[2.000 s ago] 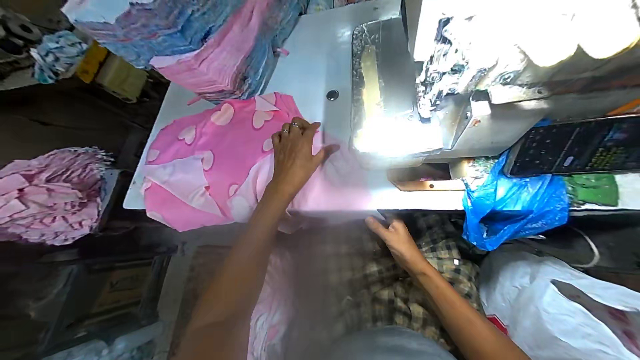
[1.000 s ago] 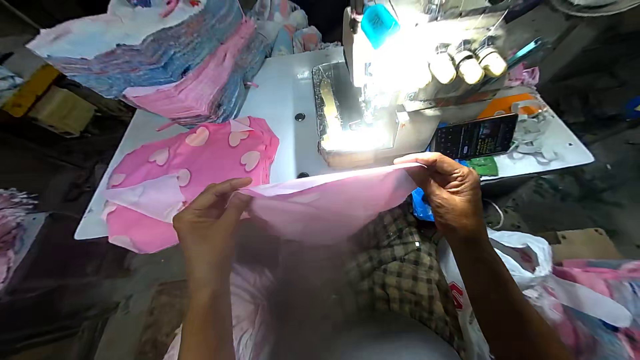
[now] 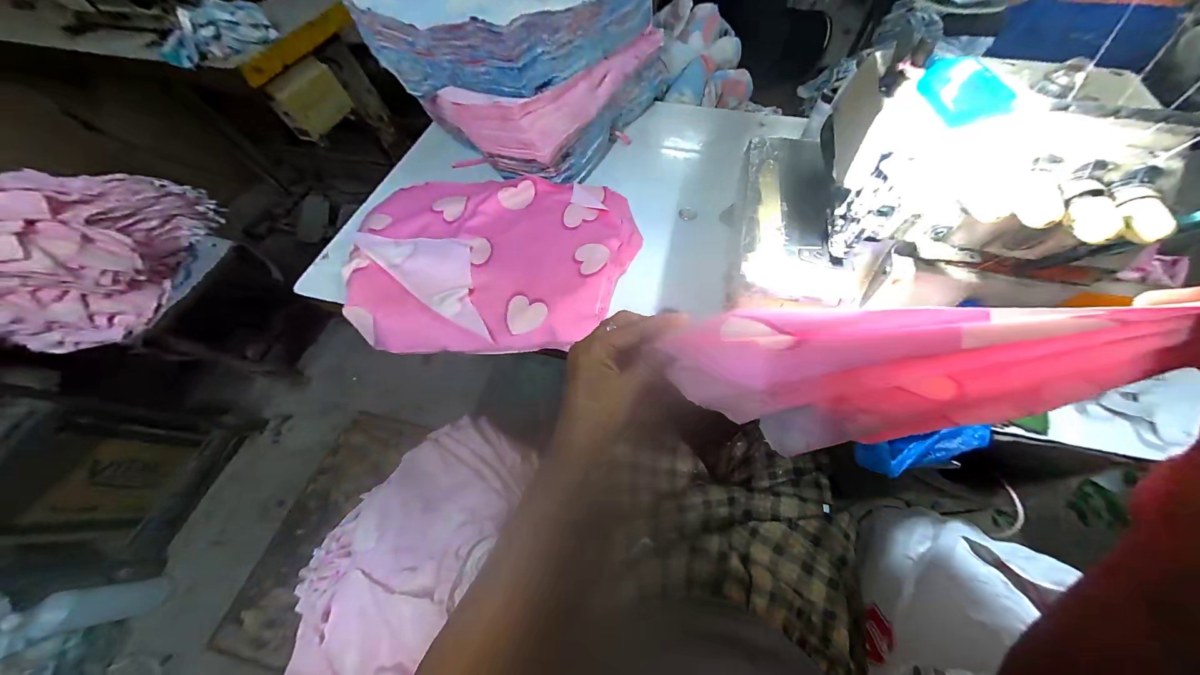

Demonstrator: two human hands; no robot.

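Observation:
My left hand (image 3: 619, 361) grips one end of a pink fabric piece with pale hearts (image 3: 844, 361), stretched out to the right and partly blurred. At the right edge my right hand (image 3: 1167, 298) shows only in part, at the other end of the fabric. Left of the cloth, a folded pink fabric piece with hearts (image 3: 553, 272) lies on the white sewing table (image 3: 694, 159), a pale pink flap folded over it. Behind the held cloth stands a brightly lit sewing machine (image 3: 937, 197) with several thread cones.
A tall stack of blue and pink cut fabric (image 3: 506, 56) stands on the table's back left. Pink fabric pieces (image 3: 94, 258) are heaped at the far left. Pale pink cloth (image 3: 403, 553) hangs by my lap. A blue plastic bag (image 3: 923, 448) and a white plastic bag (image 3: 956, 581) are at the right.
The pale pink cloth held between both hands a second ago now shows as a heart-patterned piece drawn out to the right. My right hand has moved right, to the edge of view.

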